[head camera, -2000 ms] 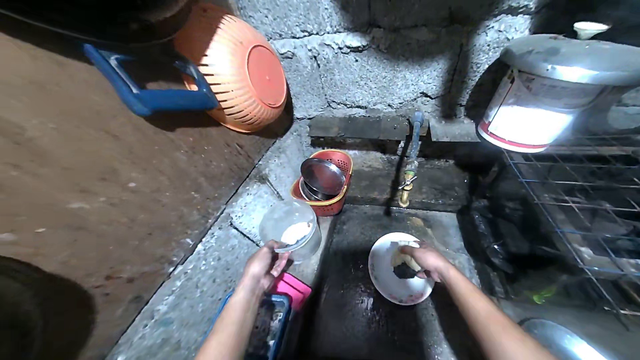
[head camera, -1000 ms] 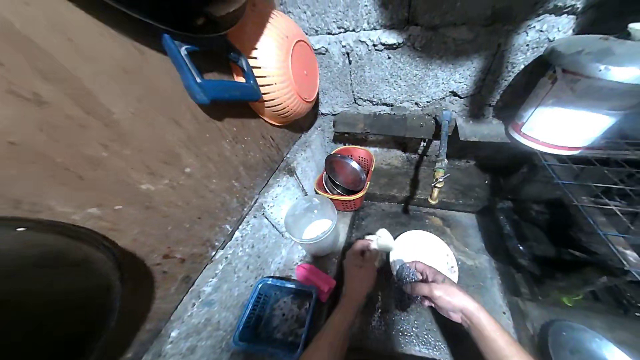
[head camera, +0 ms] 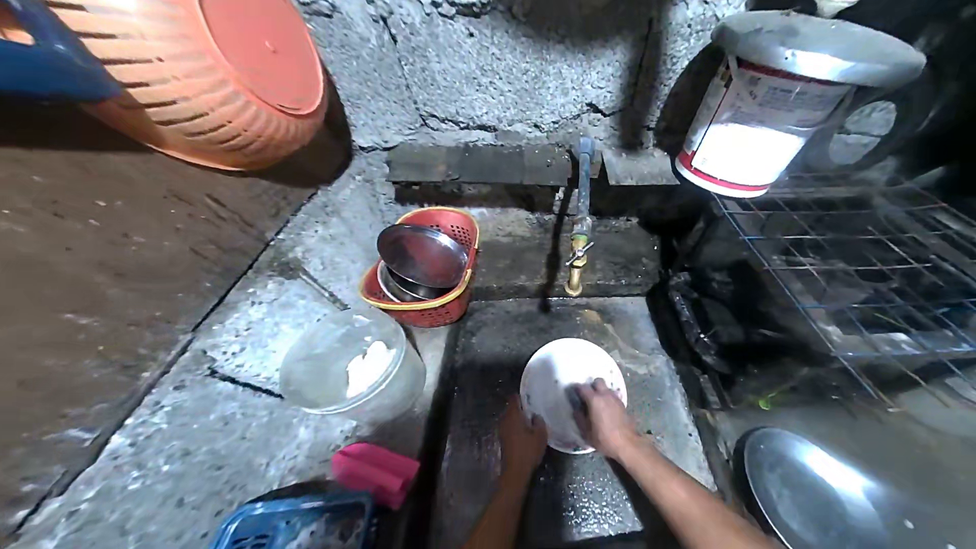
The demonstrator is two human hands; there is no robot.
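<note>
A white plate or shallow bowl (head camera: 568, 366) is tilted up over the concrete sink floor, below the brass tap (head camera: 577, 263). My left hand (head camera: 522, 438) grips its lower left rim. My right hand (head camera: 602, 415) presses a dark scouring pad (head camera: 576, 398) against the white surface, on its right side. Suds lie on the sink floor (head camera: 595, 507) under the hands. To the left, a clear plastic tub (head camera: 347, 366) with something white in it stands on the ledge, and a pink plastic object (head camera: 375, 471) lies near it.
A red basket (head camera: 435, 314) holds metal bowls behind the tub. A blue basket (head camera: 297, 518) is at lower left. A metal lid (head camera: 812, 488) and a wire rack (head camera: 862, 267) are at right. An orange colander (head camera: 213, 84) and a lidded pail (head camera: 762, 114) hang above.
My left hand has moved from a small white thing beside the plate to the plate's rim. My right hand, with the dark pad, is now against the plate. The view has shifted.
</note>
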